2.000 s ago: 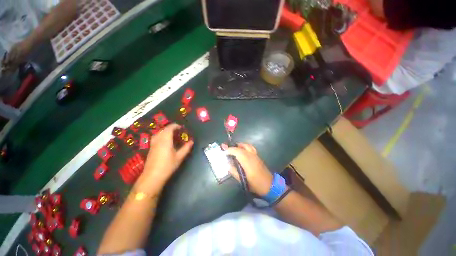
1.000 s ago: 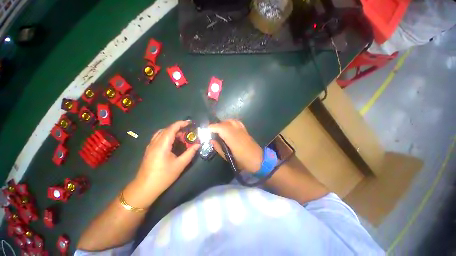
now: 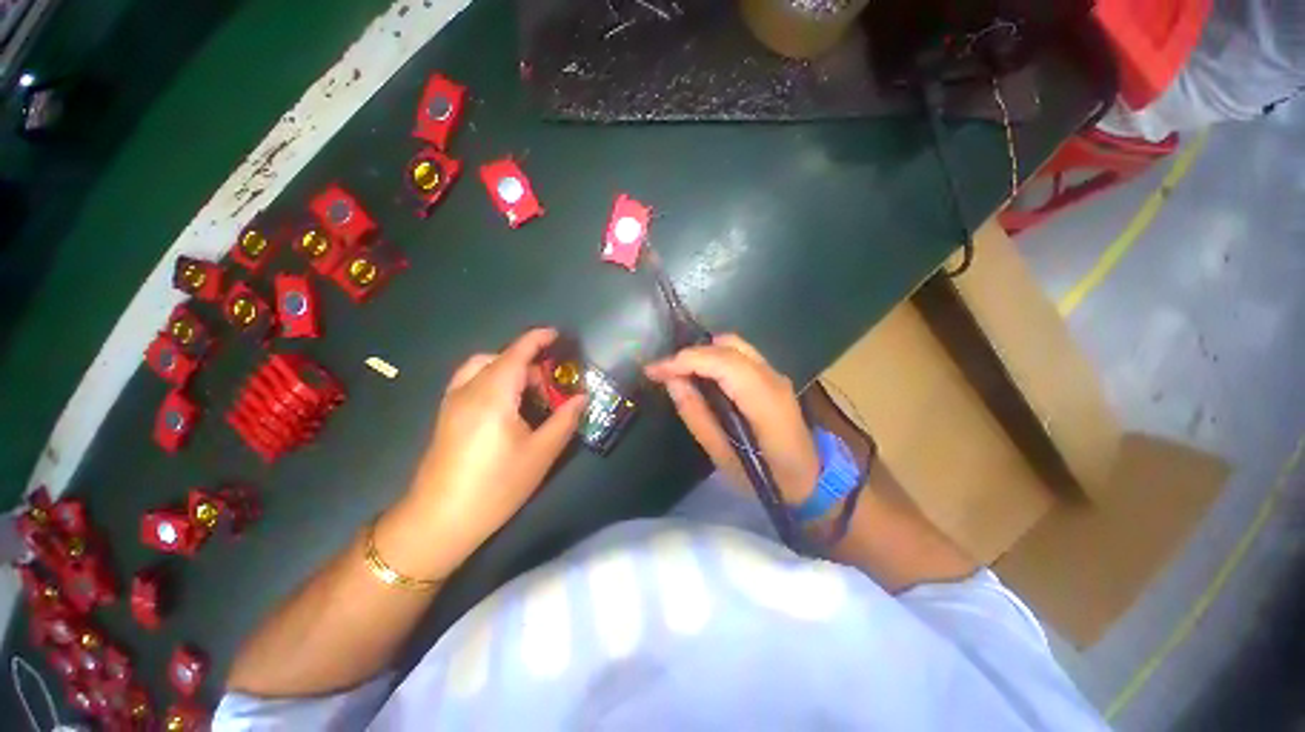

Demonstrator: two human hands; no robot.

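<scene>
My left hand (image 3: pixel 494 415) holds a red module (image 3: pixel 564 378) with a round gold centre between thumb and fingers. The module is against the left edge of a small dark unit with a circuit board (image 3: pixel 608 409). My right hand (image 3: pixel 744 408) holds a black soldering iron (image 3: pixel 684 318) along the palm, its tip pointing up beside a pink-red piece (image 3: pixel 627 232) with a white centre. The right fingertips are just right of the unit. A blue wristband (image 3: pixel 830 476) is on the right wrist.
Loose red modules (image 3: pixel 295 306) and a stacked red row (image 3: pixel 286 405) lie left. A pale strip (image 3: pixel 381 368) lies near my left hand. A dark mat (image 3: pixel 673 72) with a tub (image 3: pixel 802 22) is at the back. An open cardboard box (image 3: pixel 973 415) is right; the conveyor (image 3: pixel 129 129) is far left.
The unit's bright glare has gone and the board shows. My right hand has moved slightly right, away from the unit. The red module was taken to the unit after the first frame.
</scene>
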